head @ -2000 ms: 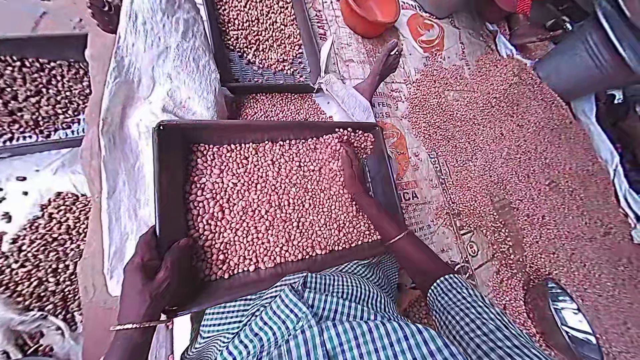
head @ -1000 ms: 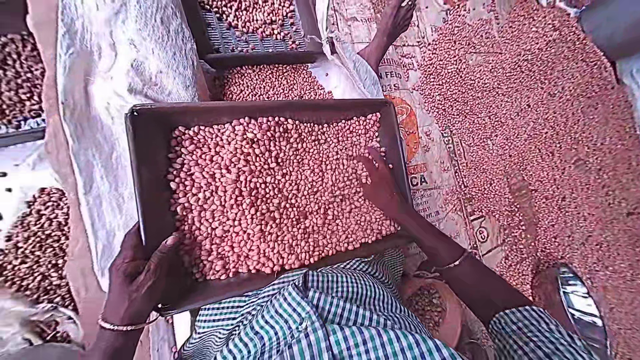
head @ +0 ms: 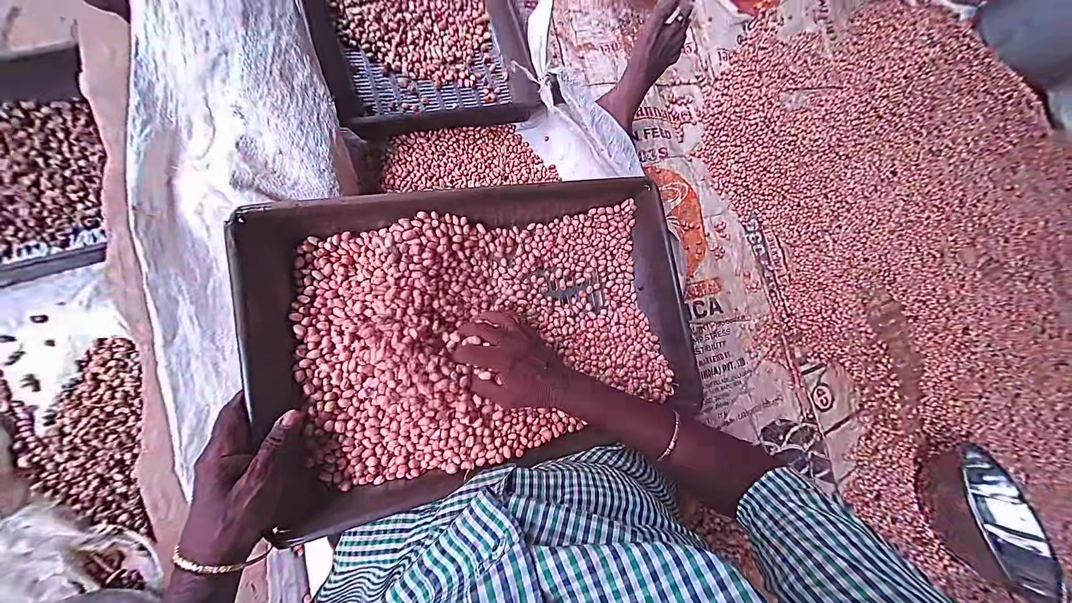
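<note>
A dark rectangular tray with raised walls lies across the lap, holding a thick layer of pink shelled peanuts. My left hand grips the tray's near left corner, thumb over the rim. Palm down among the peanuts, my right hand has its fingers spread and partly sunk in them near the middle. To the right of that hand the peanut layer is thin, and a small patch of the tray's slotted bottom shows through. Peanuts left of the fingers are blurred.
Beyond stands another slotted tray with peanuts, above a peanut heap. Another person's bare foot rests on printed sacking. Peanuts spread widely at right, with a shiny metal bowl. White sacking and darker peanuts lie left.
My right hand has moved left from the tray's right side to its middle. Peanuts are now piled toward the left, baring a patch of slotted bottom. My left hand keeps hold of the tray.
</note>
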